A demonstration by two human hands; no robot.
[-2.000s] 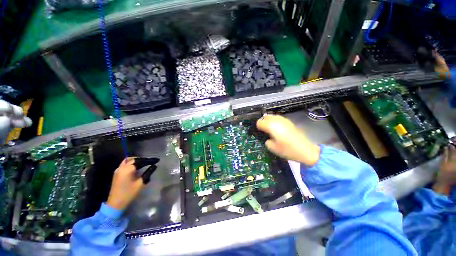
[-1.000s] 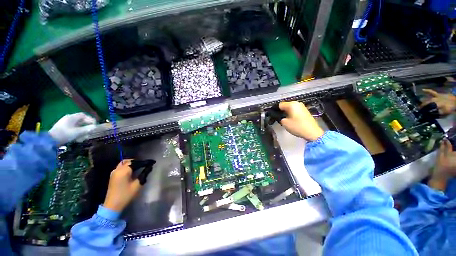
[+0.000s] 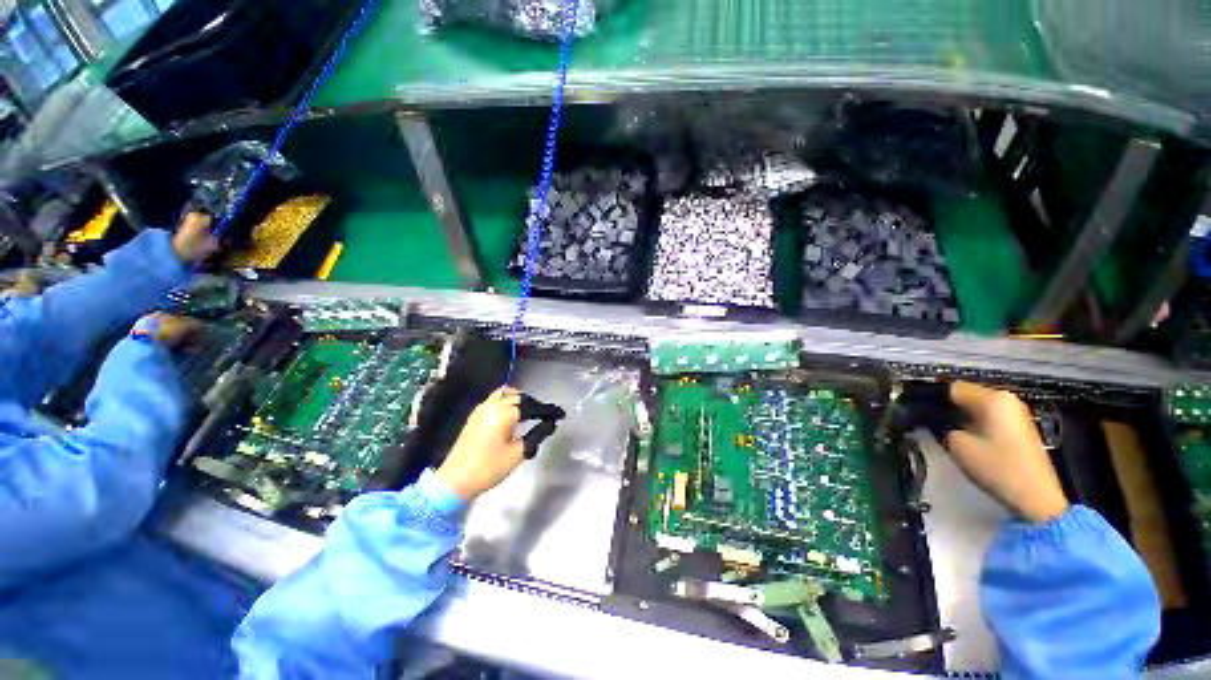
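Note:
A green circuit board (image 3: 764, 485) crowded with silver and white parts lies in a black carrier (image 3: 914, 571) on the conveyor. A narrow green strip (image 3: 726, 355) lies at its far edge. My left hand (image 3: 494, 445), black covers on its fingertips, hovers over the metal plate left of the carrier; its fingers are apart and I see nothing in them. My right hand (image 3: 996, 445) is at the carrier's far right corner, black-covered fingertips against the dark frame; whether they grip anything is unclear.
Bins of dark grey blocks (image 3: 584, 233), silver-white components (image 3: 713, 253) and more grey blocks (image 3: 877, 259) stand behind the rail. A blue coiled cord (image 3: 538, 199) hangs down to my left hand. Another person's blue sleeves (image 3: 100, 432) are at the left, beside another board (image 3: 339, 412).
The view has swung left, so the board and bins appear farther right. My right hand has moved from over the board to the carrier's far right corner. The neighbour's white glove is out of view.

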